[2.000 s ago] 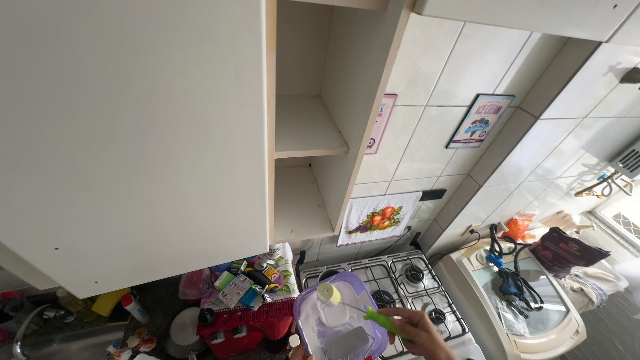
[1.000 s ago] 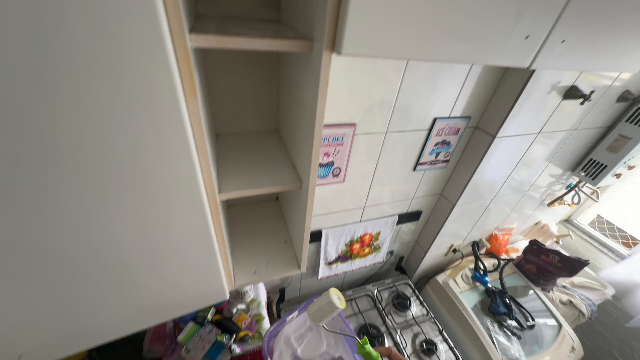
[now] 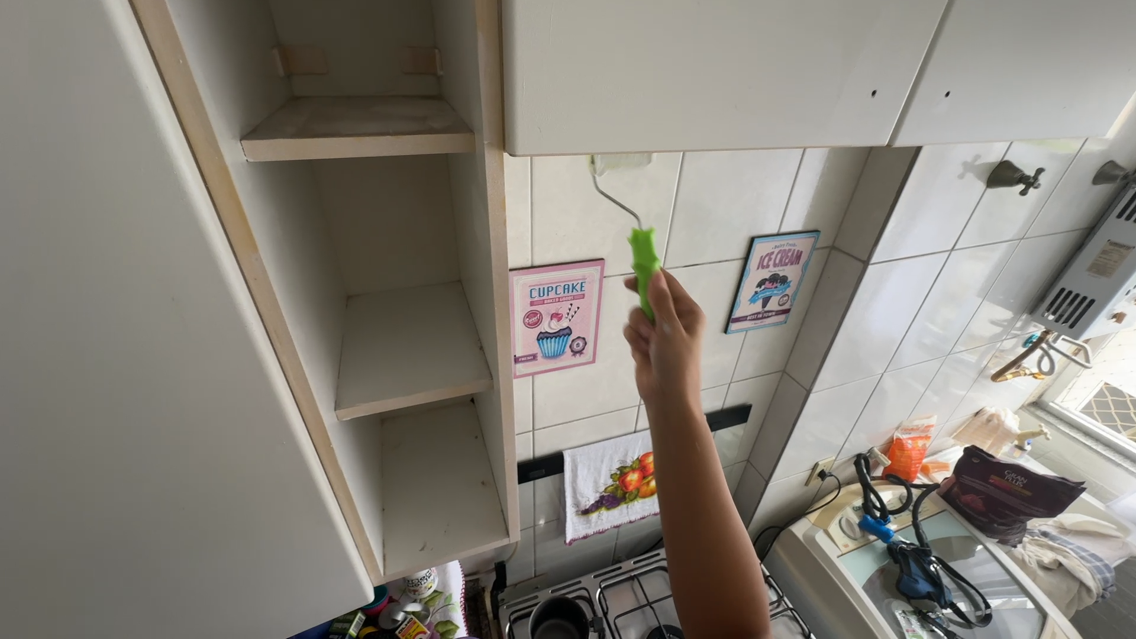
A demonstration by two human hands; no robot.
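My right hand (image 3: 666, 333) is raised in front of the tiled wall, closed around the green handle of a paint roller (image 3: 645, 266). The roller's wire frame bends upward, and its pale head (image 3: 621, 163) is at the lower edge of the white wall cabinet (image 3: 710, 80), partly hidden by it. Whether the head touches tile or cabinet cannot be told. Left of the hand, a cupcake sign (image 3: 557, 318) is on the wall; an ice cream sign (image 3: 772, 282) is to its right. My left hand is not in view.
Open shelves (image 3: 413, 346) and a large white cabinet panel (image 3: 177, 355) stand at left. Below are a gas stove (image 3: 621, 595) with a dark pot (image 3: 561, 617) and a fruit-print towel (image 3: 612, 486) on a rail. A washing machine (image 3: 816, 550) bearing cables and bags is at lower right.
My right hand has lifted the roller from over the purple-rimmed tub by the stove up to the wall cabinet's lower edge. The view has shifted upward, and the tub is out of sight.
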